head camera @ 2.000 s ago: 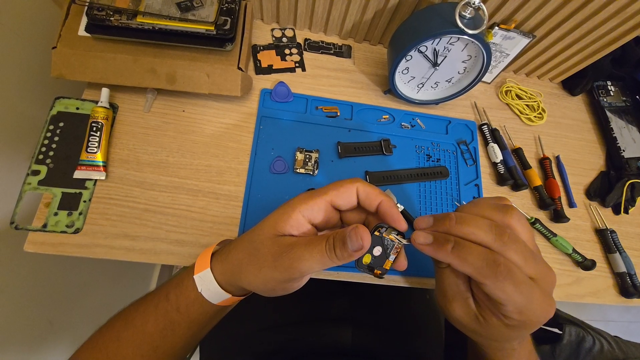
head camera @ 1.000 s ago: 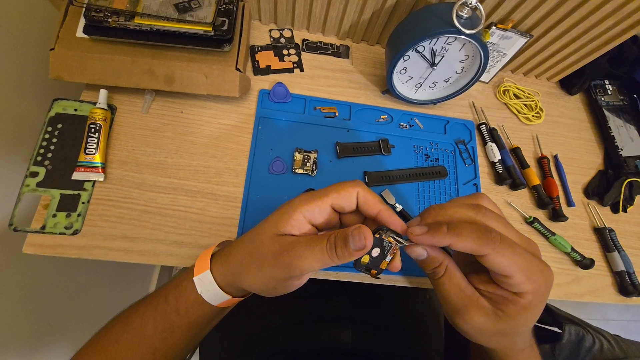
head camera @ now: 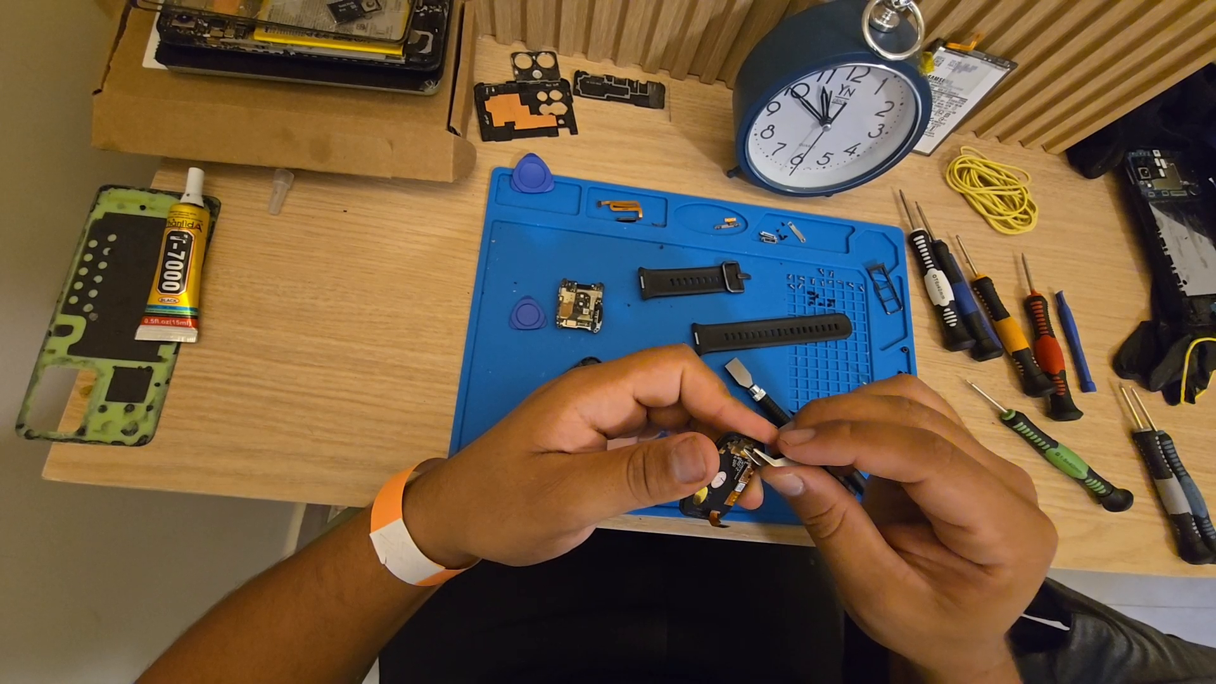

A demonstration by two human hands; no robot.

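Observation:
My left hand (head camera: 608,456) holds a small opened smartwatch body (head camera: 724,483) with flex cables between thumb and fingers, near the front edge of the blue silicone work mat (head camera: 570,237). My right hand (head camera: 912,503) pinches the light tip of a slim tool, likely tweezers (head camera: 771,460), against the inside of the watch body. Behind the hands lie two black watch strap halves (head camera: 692,280) (head camera: 771,332), and a small circuit board (head camera: 579,305) is to their left. A metal-bladed pry tool (head camera: 750,380) lies on the mat, partly covered by my right hand.
Several screwdrivers (head camera: 1012,332) and a blue spudger (head camera: 1075,342) lie at the right. A round clock (head camera: 826,114) stands behind the mat. An adhesive tube (head camera: 176,266) rests on a green-edged phone back (head camera: 104,351) at the left. Blue opening picks (head camera: 532,174) lie on the mat.
The watch body has stayed in my left hand, with slight changes in its tilt. My right fingers have shifted a little at its edge.

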